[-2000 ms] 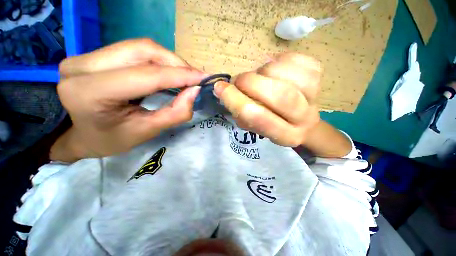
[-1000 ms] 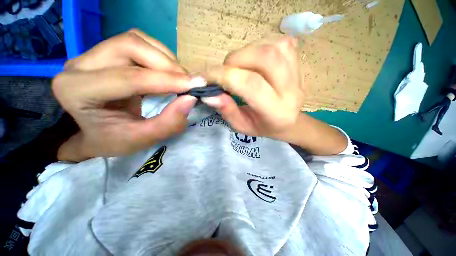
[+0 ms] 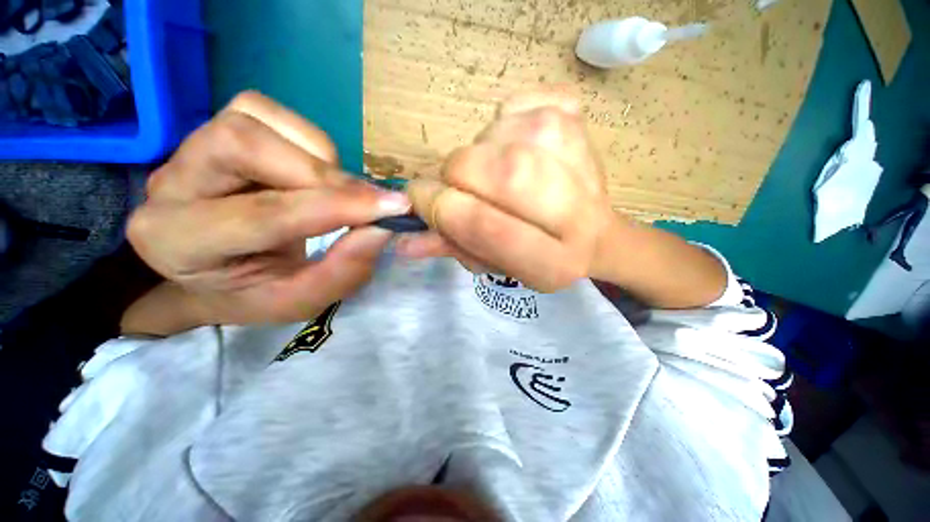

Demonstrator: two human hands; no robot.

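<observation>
A small dark moulded plastic part (image 3: 404,222) is pinched between the fingertips of both hands in front of my chest, mostly hidden by the fingers. My left hand (image 3: 260,219) grips its left end between thumb and forefinger. My right hand (image 3: 520,194) has thumb and curled forefinger on its right end, and the fingertips of both hands nearly touch. A white glue bottle (image 3: 619,43) lies on the cardboard mat (image 3: 693,133) beyond my right hand, its pale nozzle pointing right.
A blue bin (image 3: 153,82) with dark parts (image 3: 71,82) stands at upper left. A white finger-shaped rag or glove (image 3: 846,184) lies right of the mat. A cardboard strip (image 3: 882,39) is at upper right. A dark figure (image 3: 902,235) lies on white paper at far right.
The dark curved loop that showed between my fingertips is now almost hidden. Both hands have closed around the part and sit slightly lower. The view has shifted slightly over the bench.
</observation>
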